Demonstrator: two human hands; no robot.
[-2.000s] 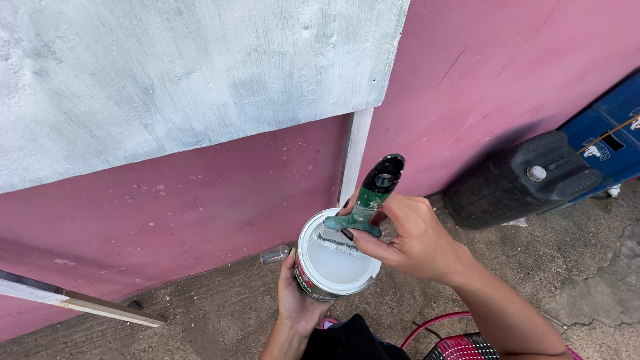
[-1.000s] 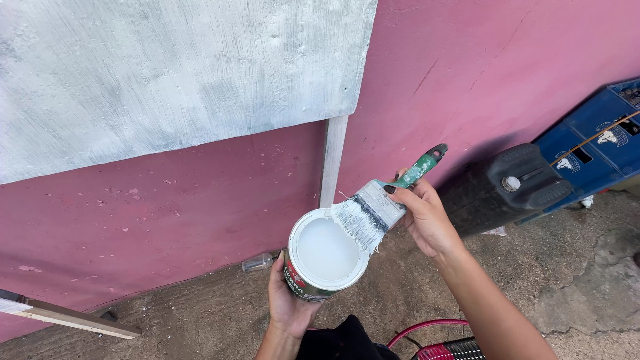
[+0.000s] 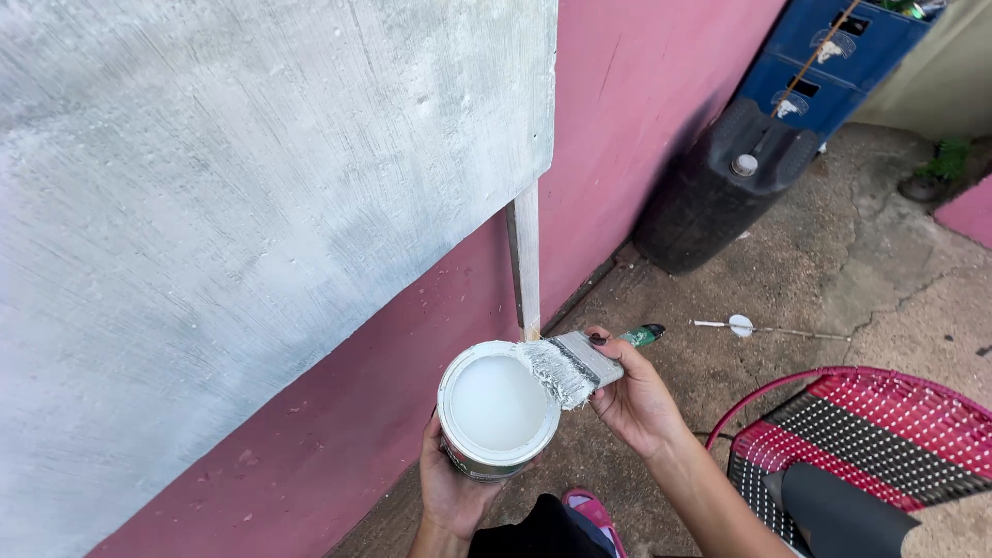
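Note:
My left hand (image 3: 457, 492) holds up an open paint can (image 3: 498, 411) from its side and underneath; white paint fills much of it. In my right hand (image 3: 639, 403) is a wide, flat paintbrush (image 3: 577, 366) with a green handle, gripped near its metal ferrule. White paint coats its bristles, which lie at the right side of the can's rim. Beyond the can stands a large board (image 3: 310, 178) streaked with white paint, and a pale wooden leg (image 3: 527, 263) runs down from its lower right corner.
Behind the board is a pink wall (image 3: 620, 116). A black jerrycan (image 3: 713, 186) stands by blue crates (image 3: 821, 54) at the upper right. A red and black woven chair (image 3: 868, 434) is at the lower right. A thin stick with a white disc (image 3: 741, 325) lies on the concrete floor.
The brush was upright with its bristles inside the can's mouth; it now lies tilted at the right rim, handle pointing right. The view has turned towards the right.

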